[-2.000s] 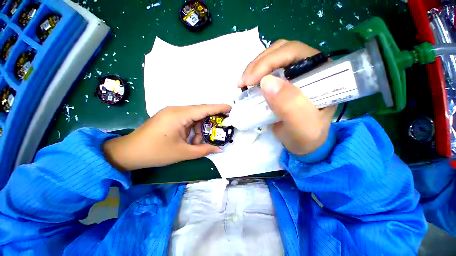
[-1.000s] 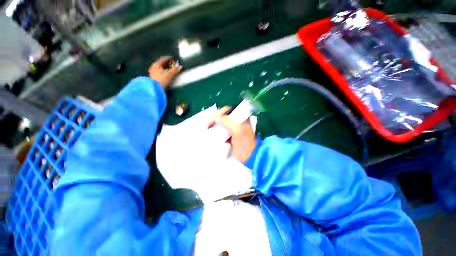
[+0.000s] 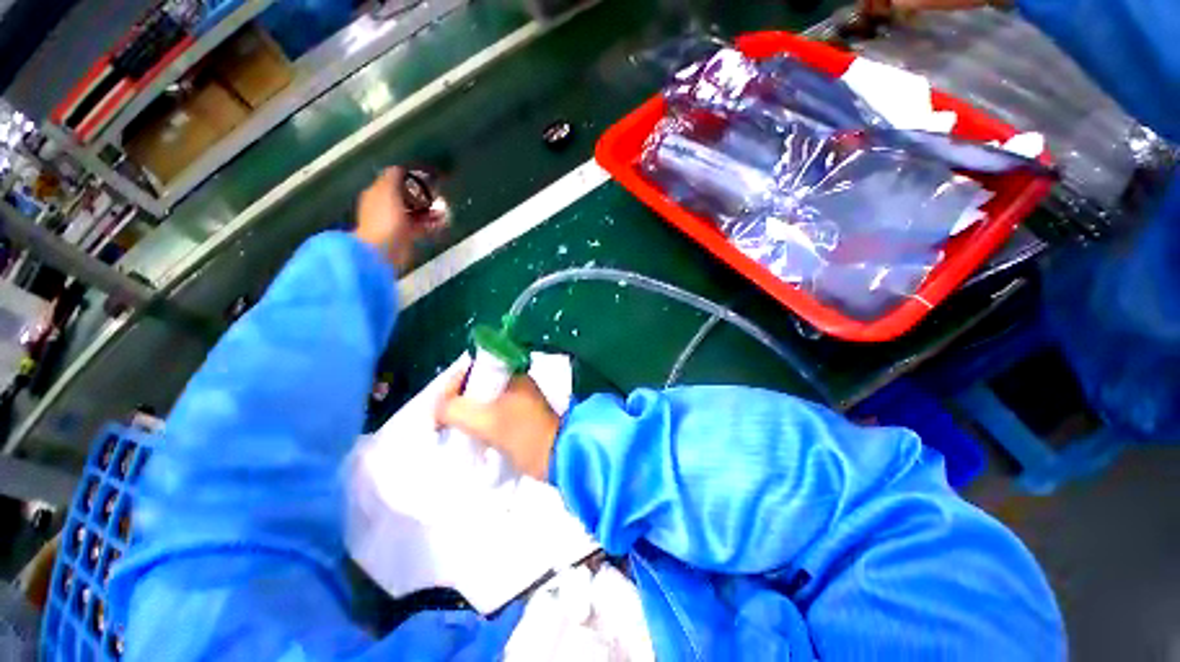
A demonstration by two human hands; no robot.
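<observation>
My left hand point(image 3: 386, 220) reaches out over the dark green conveyor belt, with its fingers on a dark round electronic module point(image 3: 417, 193); that area is slightly blurred. My right hand point(image 3: 515, 422) is closed around the dispensing syringe point(image 3: 487, 376) over the white paper sheet point(image 3: 421, 511). The syringe's green cap point(image 3: 500, 347) points up and away from me, with a clear hose point(image 3: 621, 277) running from it to the right. The syringe tip is hidden. Another module point(image 3: 379, 387) lies beside the paper, partly behind my left sleeve.
A red tray point(image 3: 725, 261) holding shiny plastic bags point(image 3: 828, 213) is at the right. A blue compartment tray point(image 3: 80, 543) is at the lower left. A spaced module point(image 3: 557, 133) sits on the conveyor point(image 3: 498, 155) beyond the white strip point(image 3: 505, 230). Another person's blue sleeve point(image 3: 1100, 45) enters at upper right.
My left hand moved from the paper out to the conveyor with a module. My right hand still holds the syringe, now more upright in view. The view has turned right, showing the whole red tray.
</observation>
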